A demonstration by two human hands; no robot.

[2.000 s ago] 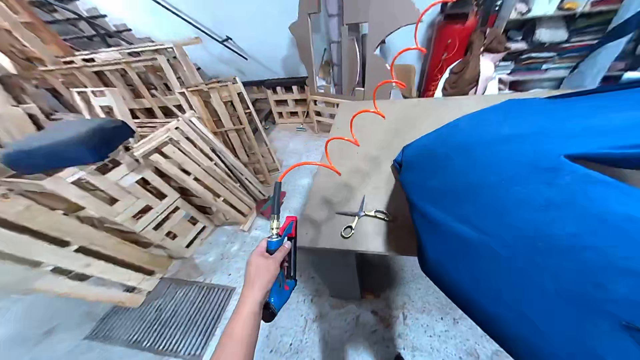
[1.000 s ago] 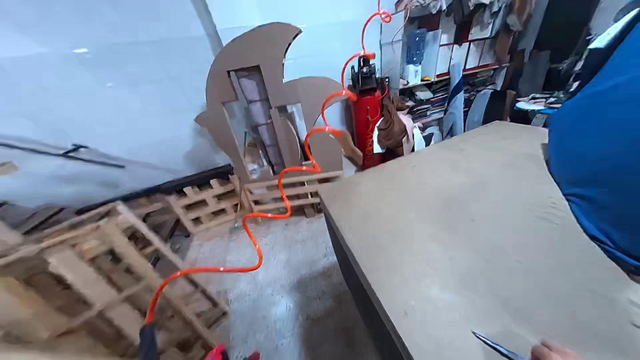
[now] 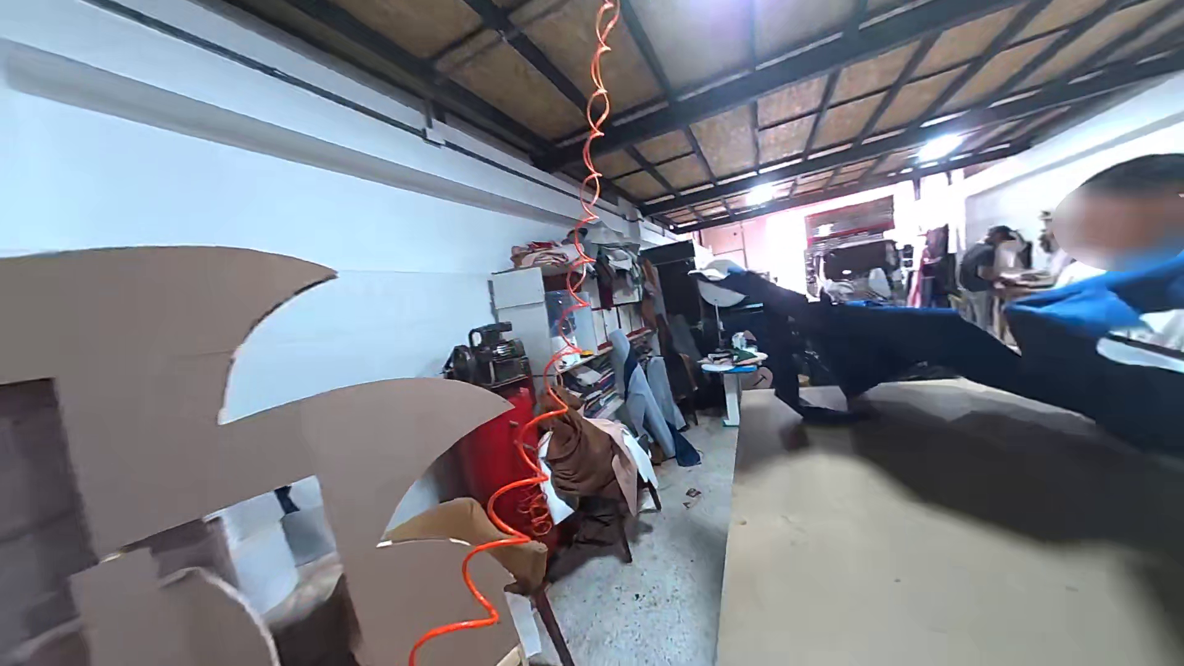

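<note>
Neither my left hand nor my right hand shows in the frame of now. An orange coiled air hose [image 3: 527, 481] runs from the ceiling down to the lower edge of the view; its lower end is out of sight. To the right, a work table with a brown top [image 3: 888, 555] carries a shadow. Dark blue fabric [image 3: 925, 342] is held up above the table, with a brighter blue part [image 3: 1101, 301] near a person at the right edge. The stapler-like air tool and the scissors are not in view.
Large cut cardboard shapes [image 3: 185, 444] stand at the left. Behind them is a red air compressor [image 3: 490, 435]. A chair draped with brown cloth [image 3: 587, 462] stands beside the speckled floor [image 3: 666, 592]. Shelves with stacked material [image 3: 601, 379] line the wall. People are farther back at right.
The view has swung up and away from the pallets. The blue fabric, earlier lying over the table's right side, is now lifted. Both hands have left the view.
</note>
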